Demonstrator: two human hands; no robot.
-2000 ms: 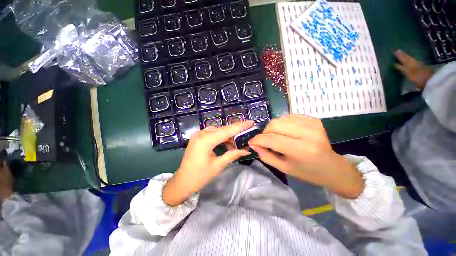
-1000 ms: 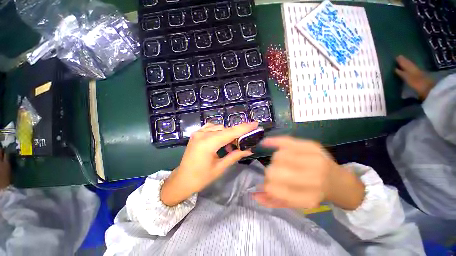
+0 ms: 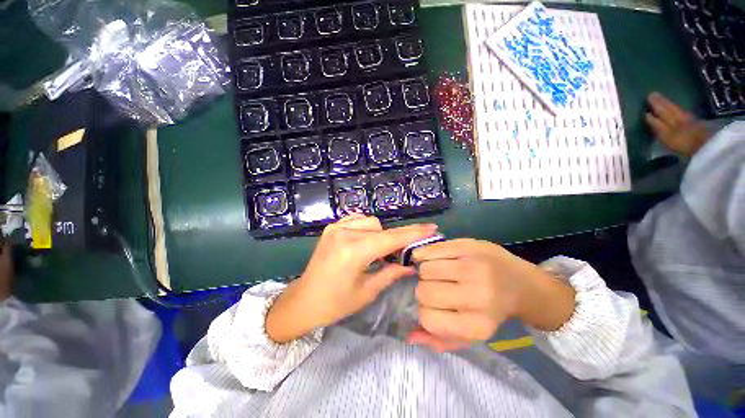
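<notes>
My left hand [image 3: 343,269] holds a watch case [image 3: 418,246] between thumb and fingers, just in front of the bench edge. The case is black with a pale shiny rim and is partly hidden by my fingers. My right hand [image 3: 470,290] is bare, with its fingers curled and its fingertips at the case's right side. Whether it pinches a small part cannot be seen. The black blister tray [image 3: 252,222] lies beyond my hands with cases in its pockets. One pocket [image 3: 312,202] in the nearest row is empty.
A white sheet [image 3: 555,175] lies right of the tray, with blue bits [image 3: 543,57] on a small white tray. Red specks [image 3: 456,110] lie between. Plastic bags [image 3: 155,73] and a black box [image 3: 86,196] are at left. A person's hand [image 3: 674,126] is at right, another tray [image 3: 719,65] beyond.
My right hand moved off the case, blurred, and is back against it with fingers curled. My left hand keeps the case, now slightly lower and more turned on edge.
</notes>
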